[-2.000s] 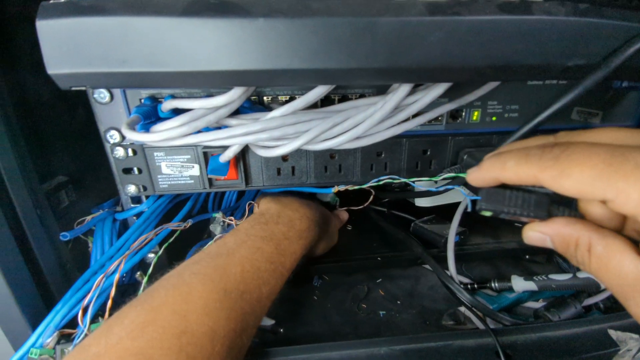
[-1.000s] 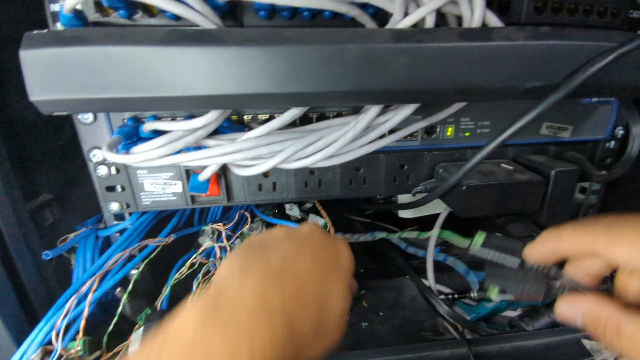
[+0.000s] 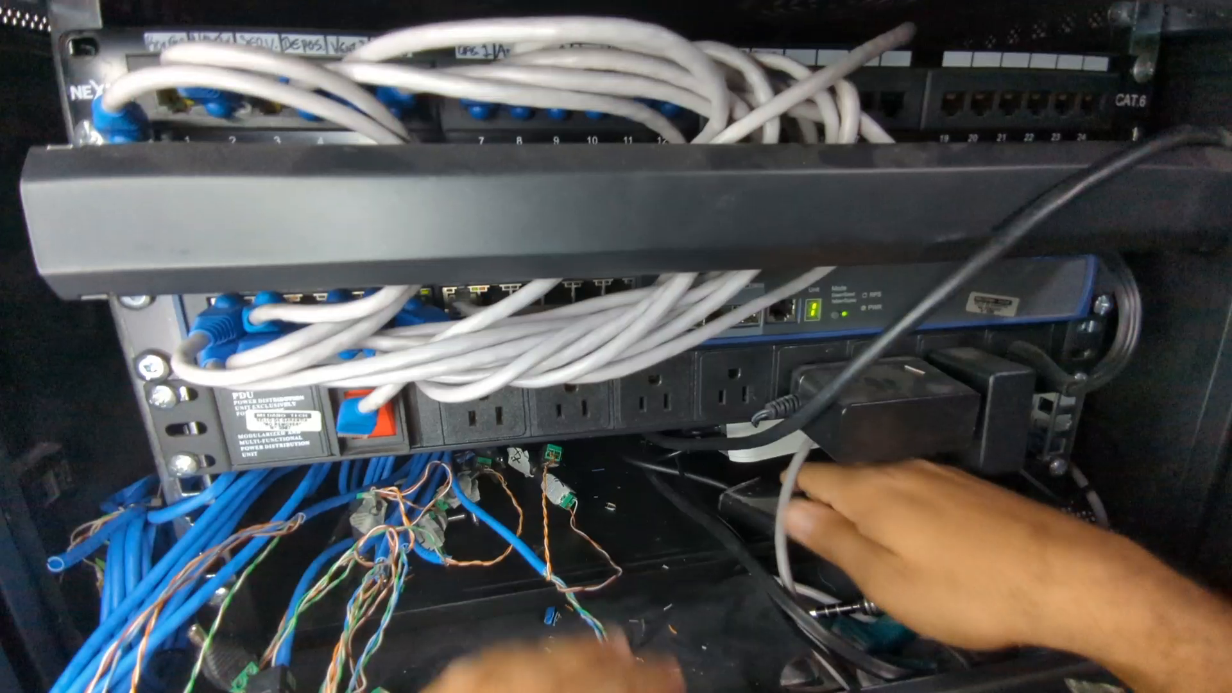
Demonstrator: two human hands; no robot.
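Observation:
My left hand (image 3: 558, 669) is blurred at the bottom edge, beside the untwisted end of a blue network cable (image 3: 505, 539); its fingers are mostly out of frame. Reaching in from the right, my right hand (image 3: 895, 539) lies under the black power adapter (image 3: 900, 409), next to a grey cable (image 3: 787, 520); its fingertips are partly hidden. Small green-and-grey connectors (image 3: 558, 491) with thin orange wires rest behind the cable end. Bundled blue cables (image 3: 183, 539) and loose twisted wire pairs (image 3: 371, 597) hang at the left.
Above runs a power distribution unit (image 3: 568, 409) with a red switch. Over it sit a network switch (image 3: 943, 303), grey patch cables (image 3: 539, 346), a black cable-manager cover (image 3: 577, 212) and a patch panel (image 3: 1011, 101). A thick black cable (image 3: 982, 250) crosses the right side. Scraps lie on the shelf (image 3: 674, 568).
The black tool seen earlier in my right hand no longer shows there. My left hand has moved down to the frame's bottom edge. The view now takes in more of the upper rack.

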